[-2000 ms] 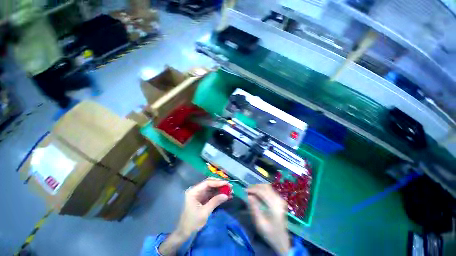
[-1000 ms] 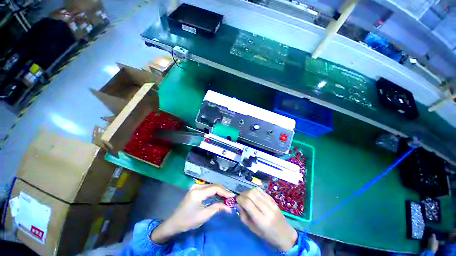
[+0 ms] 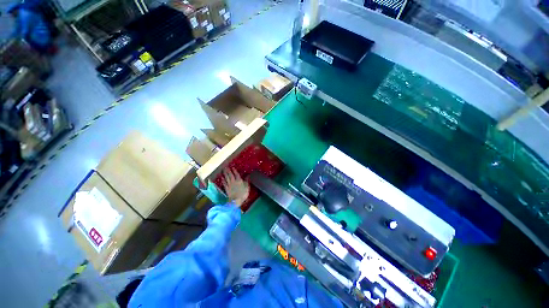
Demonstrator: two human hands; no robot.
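My left hand [image 3: 236,186] reaches into the near side of the open carton, palm down on the heap of red parts [image 3: 259,161], with its fingers spread. No part shows held in it; its palm side is hidden. My right hand is not in view. The grey metal chute [image 3: 280,194] runs from the left end of the machine's rail [image 3: 355,255] into the carton [image 3: 232,150]. The machine [image 3: 385,210] stands right of the carton, with its red button [image 3: 430,253] at the right end.
A large closed carton [image 3: 129,180] stands at left, and an open empty-looking carton [image 3: 232,108] behind the parts carton. A green shelf [image 3: 361,102] with a black tray [image 3: 336,43] runs along the back. A blue bin [image 3: 463,210] is behind the machine. The green tray [image 3: 448,283] is partly cut off.
The view has turned left. My left hand has left the small red part held in front of me and moved into the carton. My right hand has gone out of view.
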